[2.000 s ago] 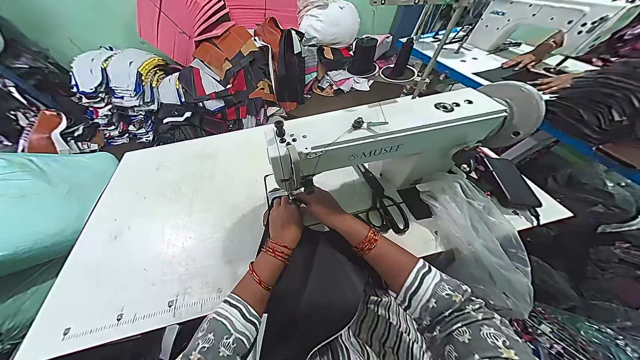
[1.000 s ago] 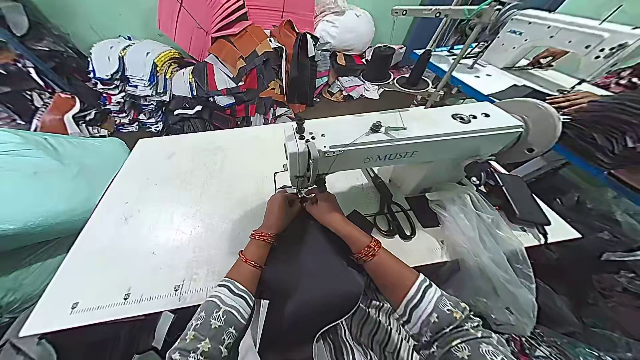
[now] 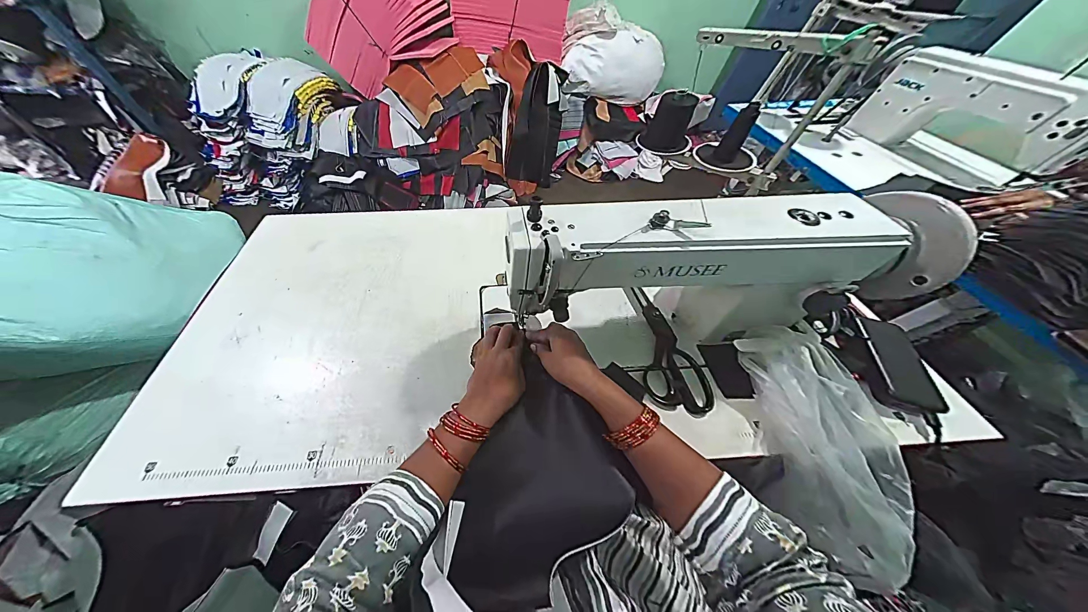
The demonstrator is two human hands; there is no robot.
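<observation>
A white Musee sewing machine (image 3: 705, 255) stands on a white table. Its needle area is just beyond my fingers. My left hand (image 3: 497, 370) grips the far edge of a black fabric piece (image 3: 535, 476), left of the needle. On the right side of the same edge, my right hand (image 3: 561, 353) pinches the fabric. The piece hangs down over the table's front edge onto my lap. Fingertips of both hands are partly hidden near the presser foot. Black-handled scissors (image 3: 671, 365) lie right of my right hand, under the machine arm.
A clear plastic bag (image 3: 824, 442) and a black box-like device (image 3: 892, 361) are at the right. A light green bundle (image 3: 102, 263) borders the table's left. Behind are stacked cut pieces (image 3: 289, 110) and thread cones (image 3: 669, 123). Another person's hand (image 3: 1011, 202) shows at the far right.
Both hands stay at the needle area with the black fabric. They have drawn closer together than two seconds ago. The view has shifted somewhat.
</observation>
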